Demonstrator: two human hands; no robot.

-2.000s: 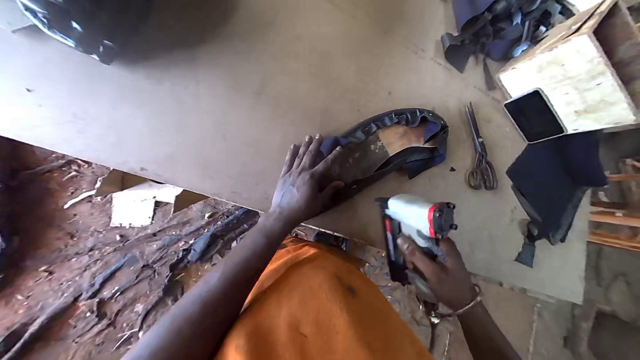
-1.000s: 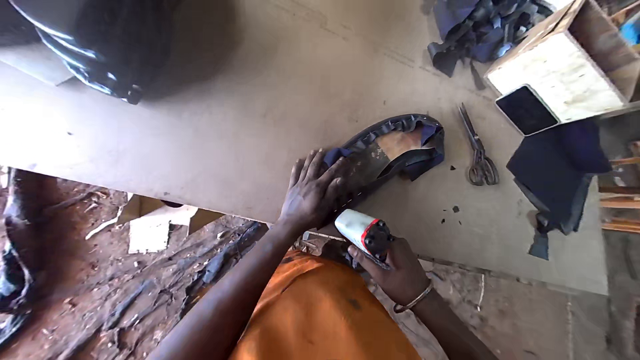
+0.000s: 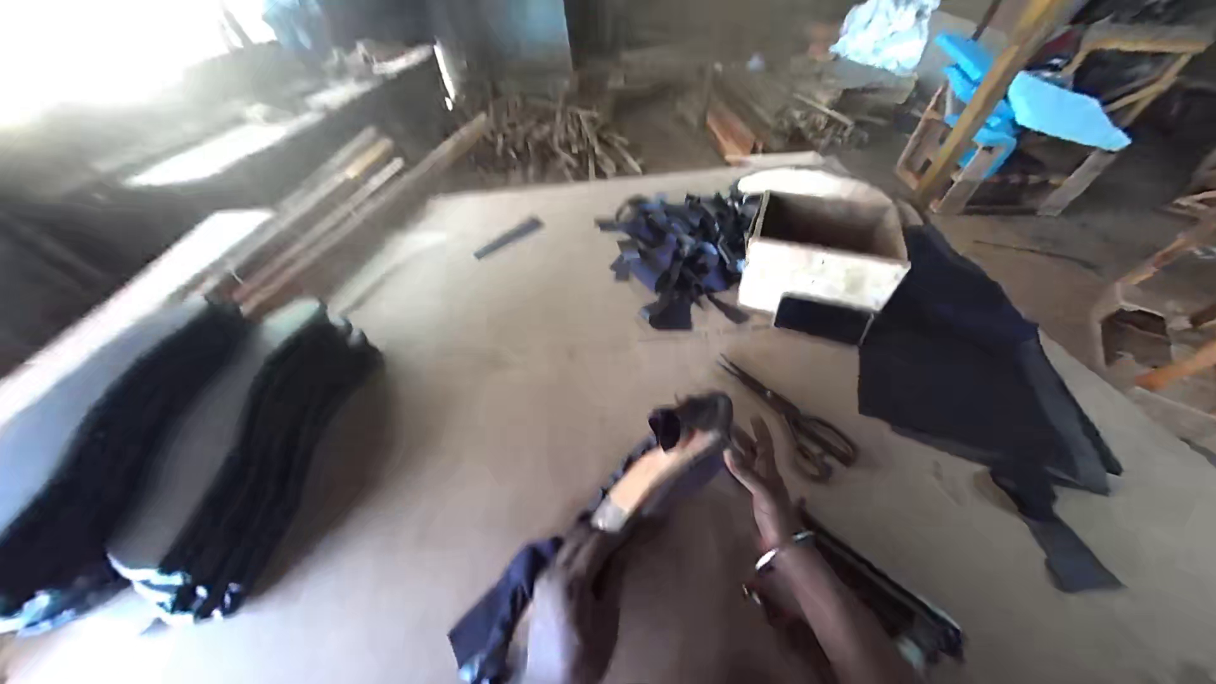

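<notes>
A curved wooden piece edged with dark fabric [image 3: 646, 480] lies tilted over the table, blurred by motion. My left hand [image 3: 579, 579] grips its near part, where a strip of dark fabric hangs down. At its far end my right hand [image 3: 755, 475] has its fingers apart, with the fingertips at the dark edge; whether they press on it I cannot tell. A pair of scissors [image 3: 798, 418] lies just beyond my right hand. Beside my right forearm, partly hidden by it, is a dark long tool [image 3: 883, 589], probably the staple gun.
Dark fabric scraps [image 3: 679, 252] are heaped by a wooden box [image 3: 822, 271], with a phone [image 3: 822, 318] leaning at its front. Dark cloth [image 3: 959, 380] spreads at the right. Stacked dark padded pieces [image 3: 266, 456] stand at the left. A small strip [image 3: 508, 237] lies farther back.
My right hand has let go of the staple gun and moved to the far end of the curved piece. My left hand now grips the piece instead of lying flat on it. The view has tilted up.
</notes>
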